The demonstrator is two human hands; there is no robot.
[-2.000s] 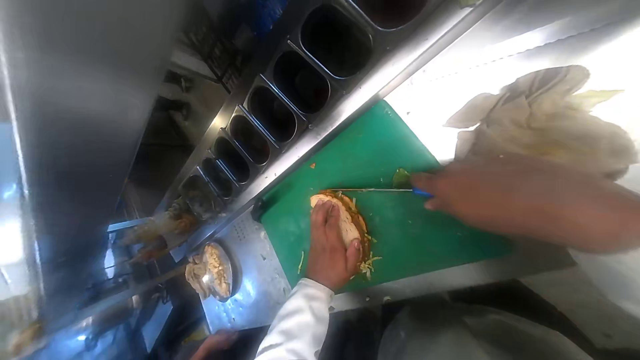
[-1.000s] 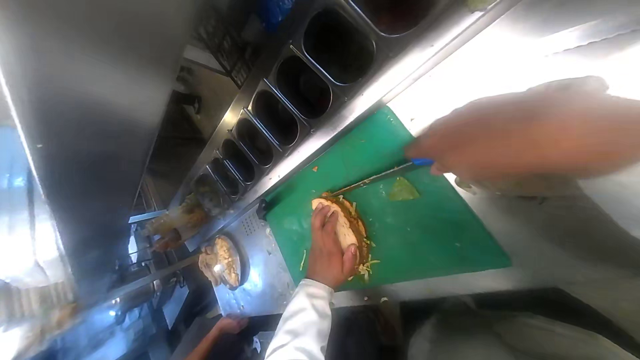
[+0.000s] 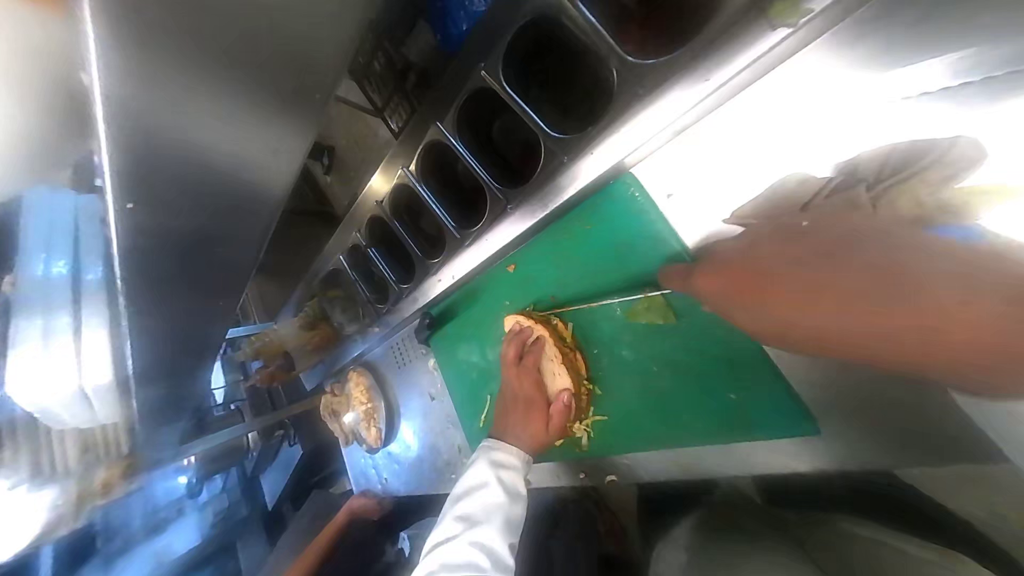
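A filled sandwich [image 3: 570, 364] lies on a green cutting board [image 3: 680, 384], with shredded filling spilling from its right side. My left hand [image 3: 528, 400], in a white sleeve, presses on the bread with its fingers spread over the top. My right hand [image 3: 840, 296], blurred by motion, grips a knife at the right; the handle is hidden in the fist. The thin knife blade [image 3: 608, 302] reaches left to the upper end of the sandwich. A piece of green leaf [image 3: 652, 310] sits just below the blade.
A row of deep metal food pans [image 3: 500, 138] runs along the board's upper left side. A round dish of food [image 3: 368, 408] stands on the steel counter at left. Crumpled cloth or wrap [image 3: 872, 180] lies beyond my right hand. Another person's hand [image 3: 366, 506] shows at lower left.
My right hand has moved with the knife, nearer the board's upper right edge than two seconds ago. My left hand stays on the sandwich. The other person's hand has shifted beside the counter.
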